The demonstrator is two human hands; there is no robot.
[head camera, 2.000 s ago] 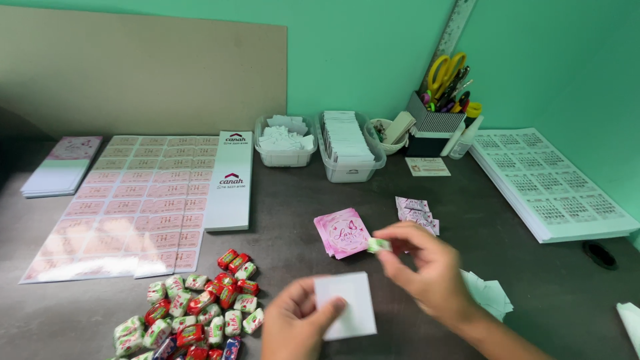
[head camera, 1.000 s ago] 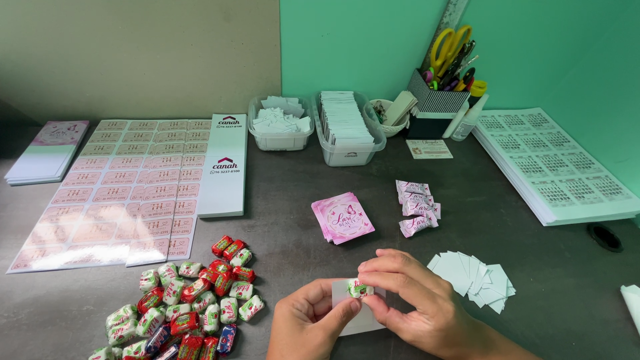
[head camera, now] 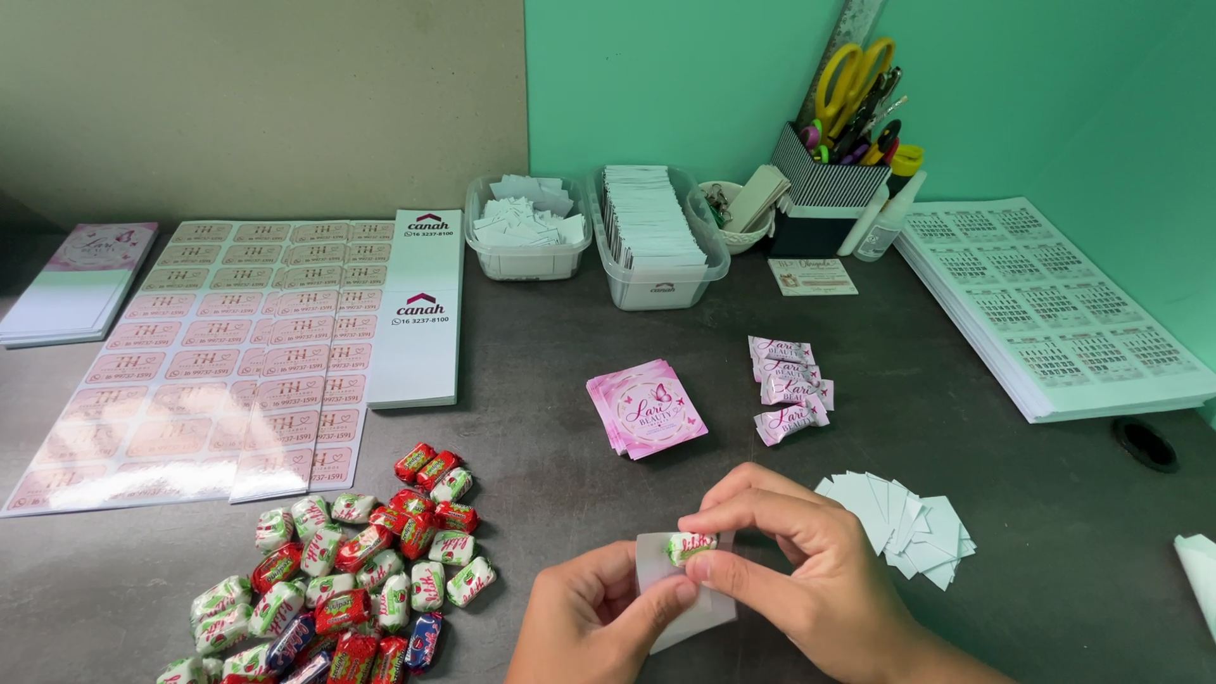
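Between thumb and fingers, my left hand (head camera: 613,613) holds a white paper square (head camera: 689,617) by its left side. My right hand (head camera: 807,560) pinches a green-and-white wrapped candy (head camera: 691,547) against the upper part of that paper. Beyond my hands lies a stack of pink printed squares (head camera: 654,408), and right of it are several candies wrapped in pink printed paper (head camera: 788,389). White paper pieces (head camera: 902,522) lie fanned just right of my right hand. A pile of red, green-and-white and blue wrapped candies (head camera: 351,570) spreads to the left of my left hand.
Sticker sheets (head camera: 209,351) and printed card stacks (head camera: 415,323) lie at left. Along the wall stand two plastic tubs (head camera: 528,261) of paper pieces, a small basket (head camera: 750,233) and a striped holder (head camera: 826,180) with scissors and pens. A calendar-sheet stack (head camera: 1054,304) lies at right.
My right hand has brought the candy from beside the pink squares down onto the white paper in my left hand. The fanned paper pieces, partly hidden by my right arm earlier, are now in fuller view.
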